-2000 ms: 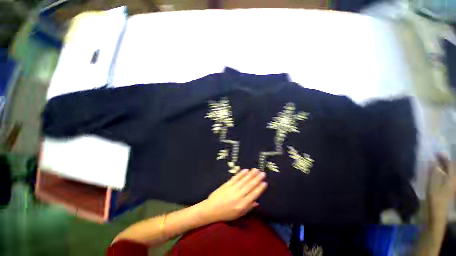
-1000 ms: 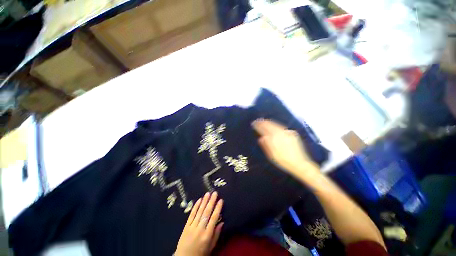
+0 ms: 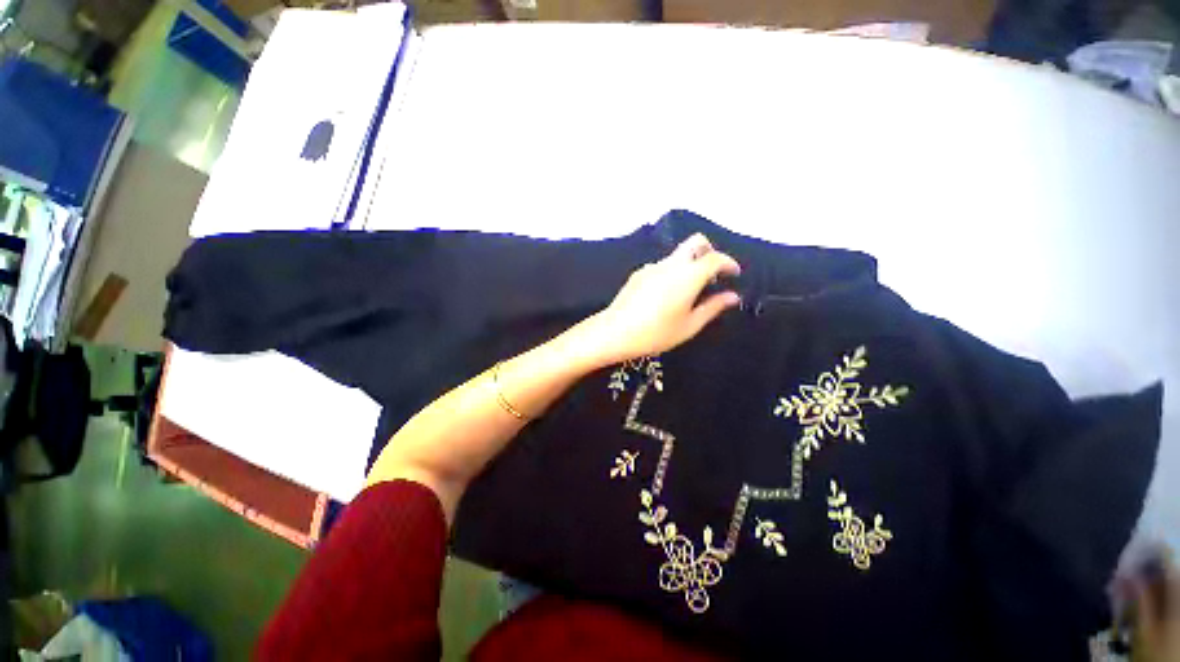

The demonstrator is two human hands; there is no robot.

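A black blouse (image 3: 544, 491) lies spread on the white table (image 3: 776, 129), one sleeve out to the left, the other side out to the right. Pale embroidery (image 3: 828, 404) of flowers, sprigs and a stepped trim shows on its chest. My left hand (image 3: 673, 300) is at the left part of the collar (image 3: 809, 272), thumb and fingers partly bent; whether cloth is pinched between them cannot be told. My right hand (image 3: 1145, 597) is blurred and cut off at the right edge, beside the blouse; what it does cannot be told.
A white folder (image 3: 298, 129) lies at the table's back left. A reddish-brown open compartment (image 3: 240, 481) is below the left sleeve, with white paper above it. Blue binders or boxes (image 3: 58, 129) stand at the far left. Cardboard and a plastic bag (image 3: 1123, 65) show at the back.
My left hand has moved up from the lower chest to the collar. My right hand has left the blouse's right shoulder for the right picture edge. The view has swung left.
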